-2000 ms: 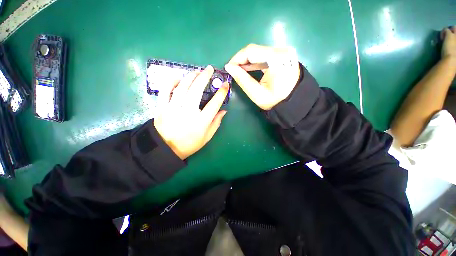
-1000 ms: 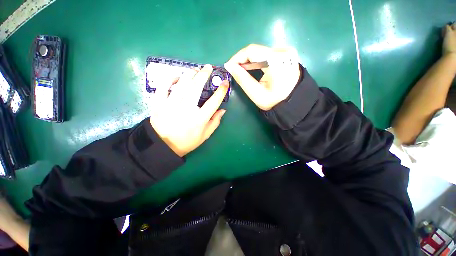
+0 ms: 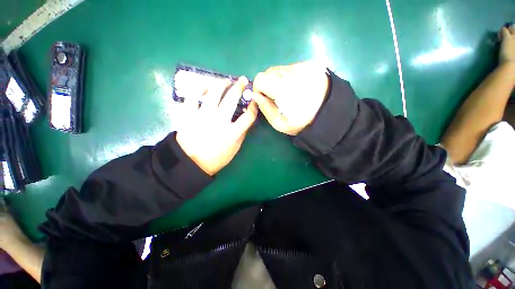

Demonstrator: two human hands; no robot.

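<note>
A black oblong handset housing with a white rectangle at its left end lies on the green bench in front of me. A small bright round part shows at its right end between my fingers. My left hand lies over the housing and holds it against the bench, fingertips beside the round part. My right hand is at the housing's right end, fingers curled and touching or nearly touching the left fingertips. Glare and the fingers hide whether it holds a tool.
Another handset lies upright at the left, beside a heap of handsets at the left edge. A pale worn strip curves across the upper left corner. Other people's arms show at the right and lower left.
My right hand has turned and closed in on the round part. The slim tool seen in it earlier no longer shows. The view has shifted slightly, so the handsets at left appear further right.
</note>
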